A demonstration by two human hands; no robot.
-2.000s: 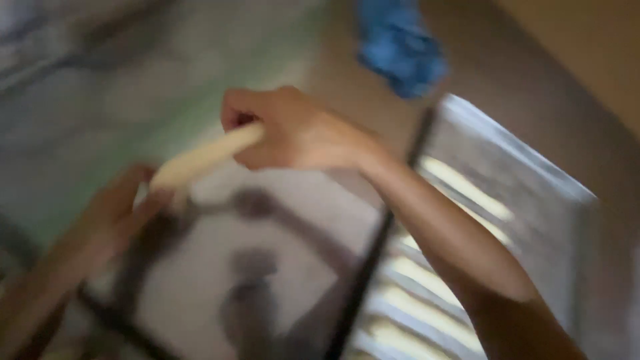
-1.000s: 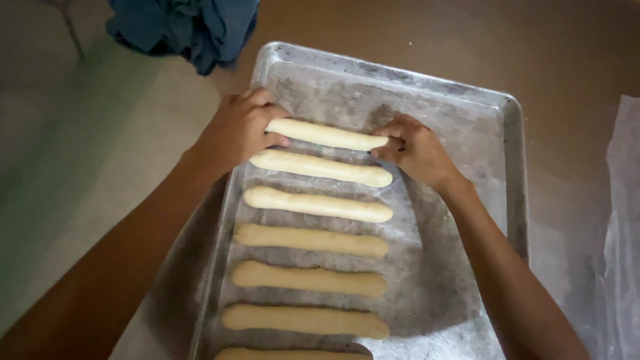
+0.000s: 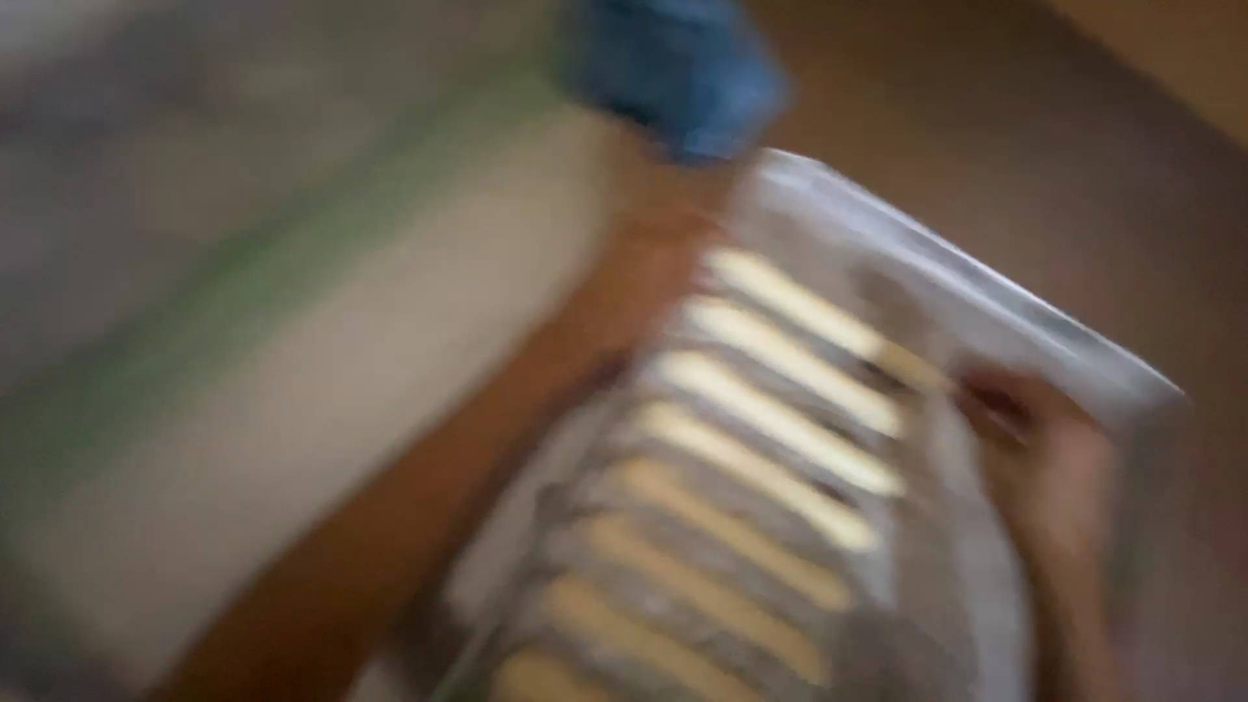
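The view is heavily blurred. Several pale dough sticks lie in a row, side by side, on a metal baking tray [image 3: 975,263]. At the left end of the topmost dough stick [image 3: 799,302] is my left hand [image 3: 673,244], its fingers too blurred to make out. Over the tray's right part, my right hand [image 3: 1043,419] is at or very near that stick's right end, with its fingers bent. Whether either hand grips the stick cannot be told.
A crumpled blue cloth [image 3: 682,78] lies just beyond the tray's far left corner. Left of the tray runs a pale surface [image 3: 390,322] with a green band [image 3: 244,263] along it. A brown surface [image 3: 936,127] extends behind the tray.
One second ago both hands held the ends of the top stick on the tray; now the right hand shows farther from the row. The view has turned, tilting the tray in the picture.
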